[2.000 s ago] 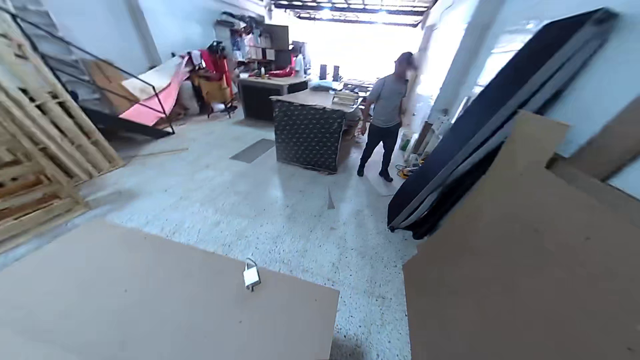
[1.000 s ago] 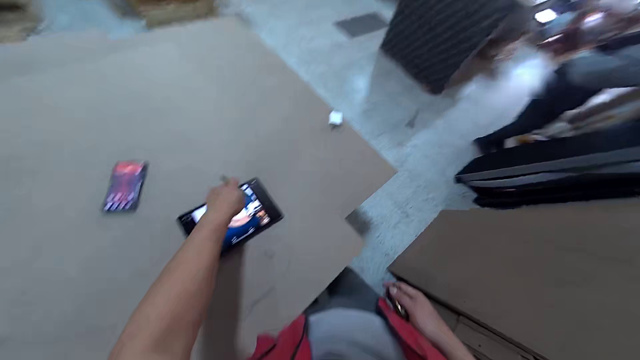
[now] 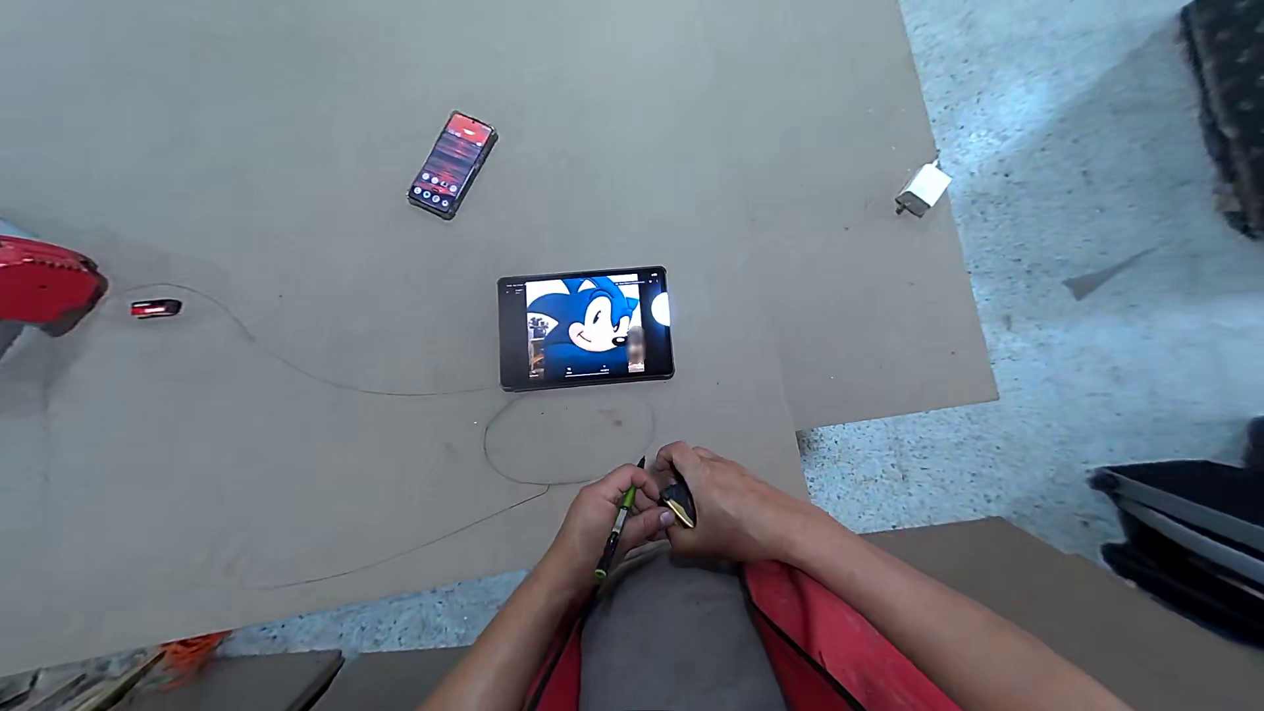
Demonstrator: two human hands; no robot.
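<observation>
Close together at the near edge of a large brown board [image 3: 642,128], my two hands meet in front of my body. My left hand [image 3: 612,513] holds a green and black pencil or pen [image 3: 616,533], its dark tip pointing up over the board. In my right hand [image 3: 726,504] is a small black and yellow object [image 3: 678,502], mostly covered by the fingers; its kind is unclear. A tablet [image 3: 587,328] showing a blue cartoon hedgehog lies just beyond the hands. Drawn lines [image 3: 346,382] and a rounded outline [image 3: 486,444] mark the board beside it.
Further back lies a phone [image 3: 452,165]. A white charger plug [image 3: 923,190] sits near the board's right edge. At the left are a red tool or machine part [image 3: 44,281] and a small red and black object [image 3: 156,308]. Dark padded pieces [image 3: 1185,533] stand at the right.
The view has swung down to the board. My left hand has left the tablet and now holds the pencil or pen beside my right hand. The tablet lies there untouched.
</observation>
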